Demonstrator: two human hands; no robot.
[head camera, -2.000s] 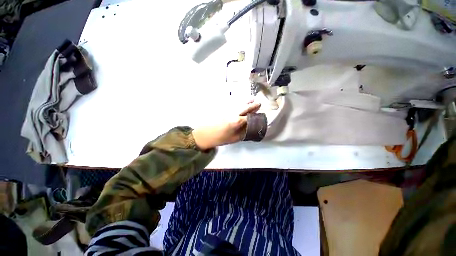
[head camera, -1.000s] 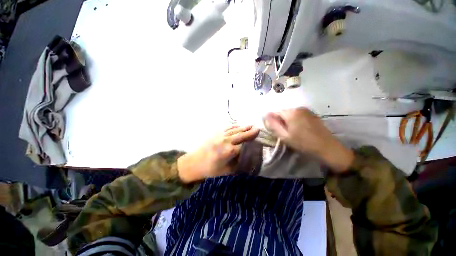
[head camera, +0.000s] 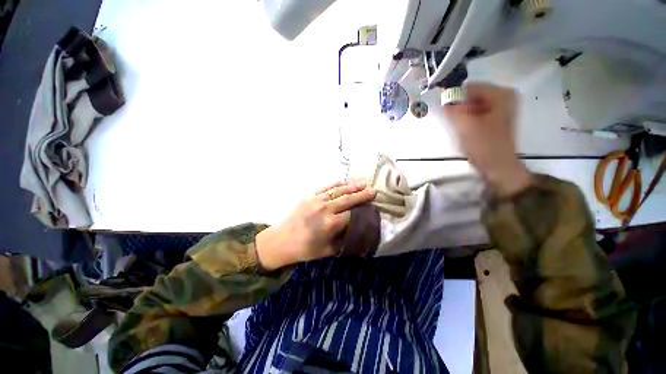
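The pale garment piece lies along the table's front edge, bunched at its left end. Its dark brown cuff hangs at the edge. My left hand holds the cuff, fingers on top of it. My right hand is blurred, raised near the cream knob below the machine head, to the right of the needle area; whether it holds anything cannot be told. The needle plate and the small parts under the machine head show with no cloth on them.
The white sewing machine fills the top right. Orange-handled scissors lie at the right. A folded pile of garment pieces with dark bands lies far left. A white lamp head is at the top.
The cloth has come from under the machine head to the front edge. My right hand came into view onto the cloth, then moved up and right off it. My left hand still holds the cuff.
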